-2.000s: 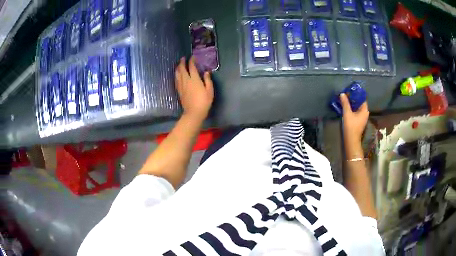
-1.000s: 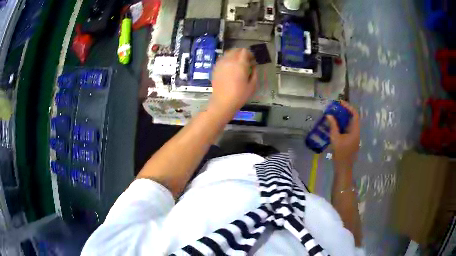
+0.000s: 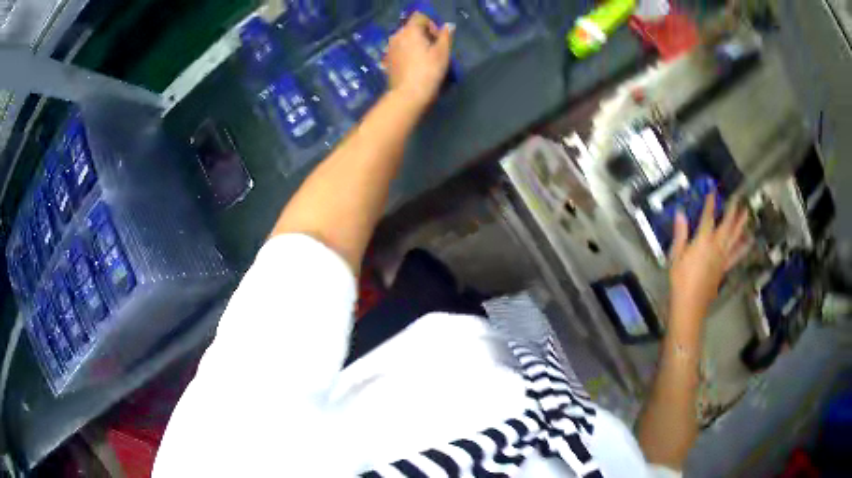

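My left hand [image 3: 416, 58] is over the blister tray [image 3: 509, 51] at the top, its fingers closed on a blue phone unit partly hidden under them. Other blue phone units [image 3: 295, 110] lie in the tray's pockets. My right hand [image 3: 705, 252] is at the machine's left fixture [image 3: 651, 233], fingers spread, fingertips at the blue unit [image 3: 687, 198] in it. Whether they touch it is unclear. The right fixture [image 3: 761, 313] also holds a blue unit [image 3: 787, 280]. The picture is blurred.
A filled tray stack [image 3: 159, 219] stands at the left. A dark smartphone [image 3: 222, 166] lies between it and the tray. A yellow-green marker [image 3: 600, 26] and a red pouch [image 3: 671, 34] are at the top right. The control screen [image 3: 627, 309] is on the machine's front.
The view has turned back towards the trays. My left hand has moved from the machine to the tray. My right hand has moved from beside the machine to the left fixture and no longer grips its unit.
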